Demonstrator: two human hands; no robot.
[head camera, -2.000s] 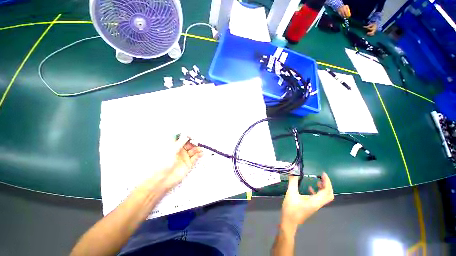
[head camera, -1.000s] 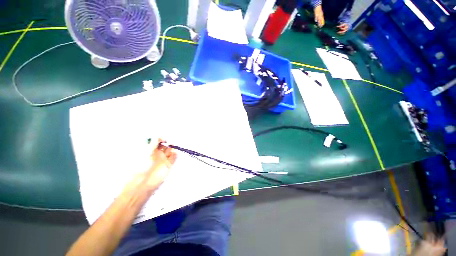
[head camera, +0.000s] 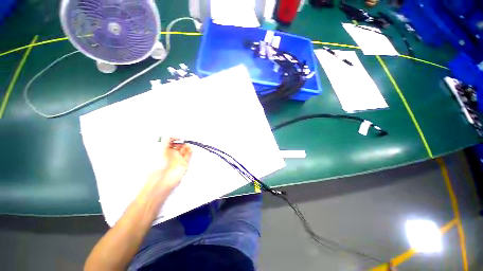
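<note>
My left hand (head camera: 179, 157) grips one end of a black wire harness (head camera: 227, 159) over the large white drawing sheet (head camera: 127, 153). A small green connector (head camera: 161, 139) shows at its fingertips. The harness runs right across the sheet, over the bench's front edge, and hangs in thin wires down to the right. A small piece of my right hand (head camera: 391, 267) may show at the bottom edge, cut off and blurred; its hold cannot be seen.
A blue bin (head camera: 227, 53) holds black harness ends with white tags. A fan (head camera: 114, 29) with white cord stands at left. White connectors (head camera: 180, 71) lie behind the sheet. A tagged black cable (head camera: 328, 115) and paper (head camera: 352, 79) lie at right.
The coiled harness has been pulled out straight to the right and now sags over the bench edge. My right hand has moved away to the lower right. My left hand keeps its end.
</note>
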